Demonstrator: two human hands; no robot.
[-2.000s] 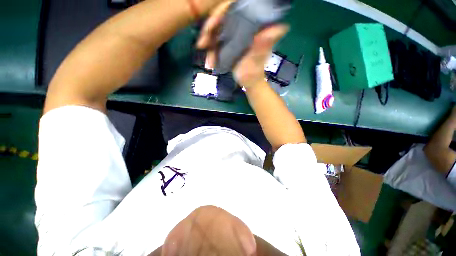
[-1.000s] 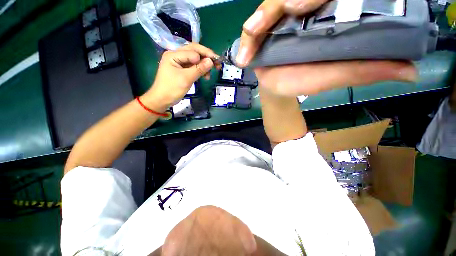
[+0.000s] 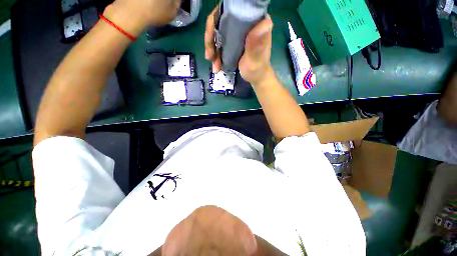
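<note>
My right hand (image 3: 256, 52) grips a thick grey electric screwdriver (image 3: 235, 37), its lower end over a black housing with a silvery plate (image 3: 223, 80). The driver tip is hidden. My left hand (image 3: 155, 11), with a red band at the wrist, is at the top edge, blurred and partly cut off. It is beside a clear plastic bag (image 3: 192, 15); whether it holds anything is unclear. Two more housings with silvery plates lie to the left of the driver, an upper one (image 3: 179, 65) and a lower one (image 3: 174, 92).
A black tray (image 3: 37, 75) with housings (image 3: 72, 26) lies at left, partly behind my left arm. A white tube (image 3: 302, 67) lies beside a green box (image 3: 340, 27) at right. An open carton of silvery pieces (image 3: 373, 165) is below the bench edge. Another person's arm (image 3: 449, 107) shows at far right.
My left hand has moved from the driver's tip up and left to the bag. The screwdriver has swung from lying sideways to nearly upright over a housing. The camera view has shifted.
</note>
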